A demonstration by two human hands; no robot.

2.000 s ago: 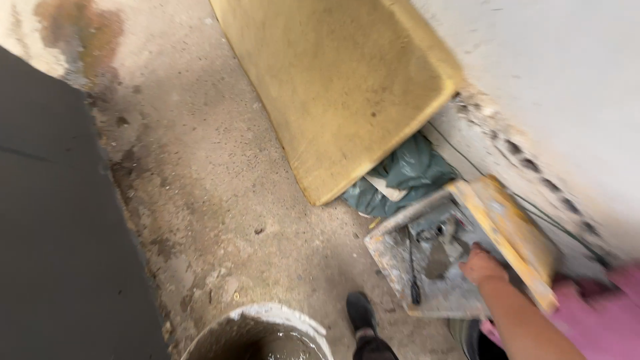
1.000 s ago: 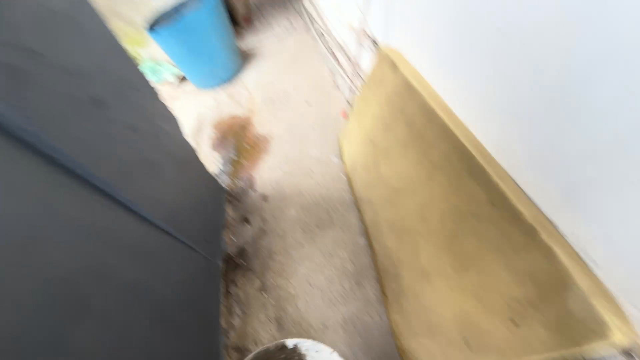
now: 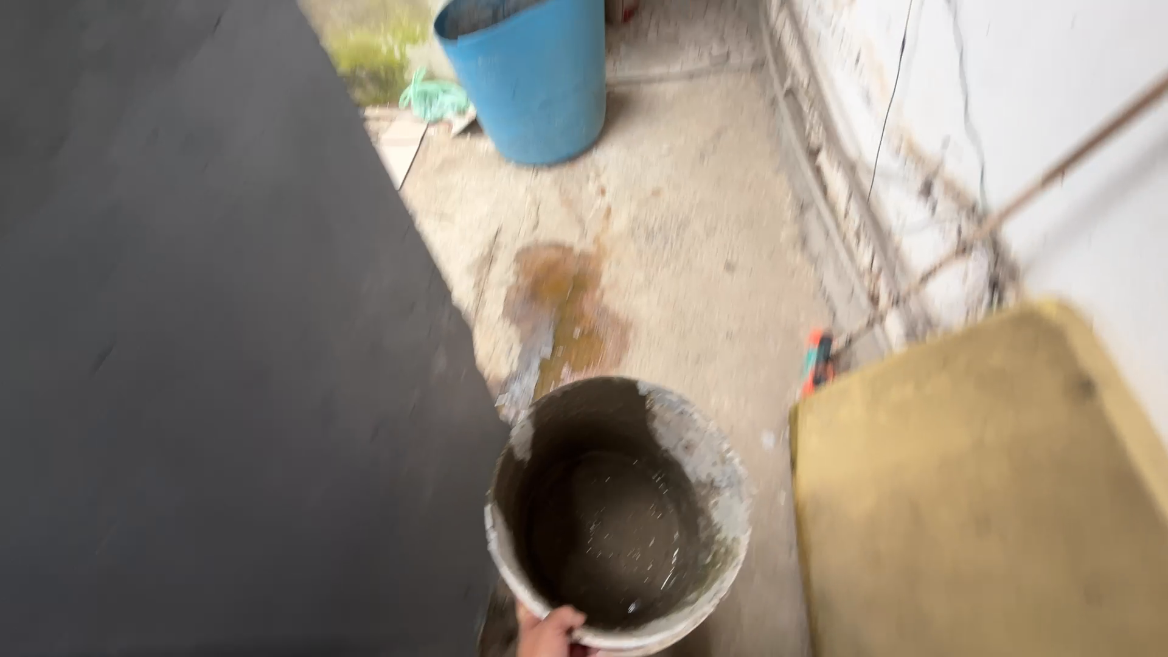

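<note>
A round bucket (image 3: pixel 721 456) with a crusted, whitish rim stands out at the lower middle, murky grey-brown liquid at its bottom. My left hand (image 3: pixel 547 631) grips the near rim, with the thumb lying over the edge; the rest of the hand is cut off by the bottom of the view. My right hand is outside the frame. Beyond the bucket, a wet brown stain (image 3: pixel 570 306) spreads over the concrete floor (image 3: pixel 693 210).
A tall blue plastic bin (image 3: pixel 538 87) stands ahead, with a green plastic bag (image 3: pixel 433 99) beside it. A dark grey panel (image 3: pixel 228 347) fills the left. At right, a yellow foam slab (image 3: pixel 985 493) lies near the white wall (image 3: pixel 1086 210), where a thin pole (image 3: pixel 1049 173) leans.
The view has swung from the tray area towards the blue bin. The right hand, over the tray two seconds ago, has left the view. My left hand now shows on the bucket's rim.
</note>
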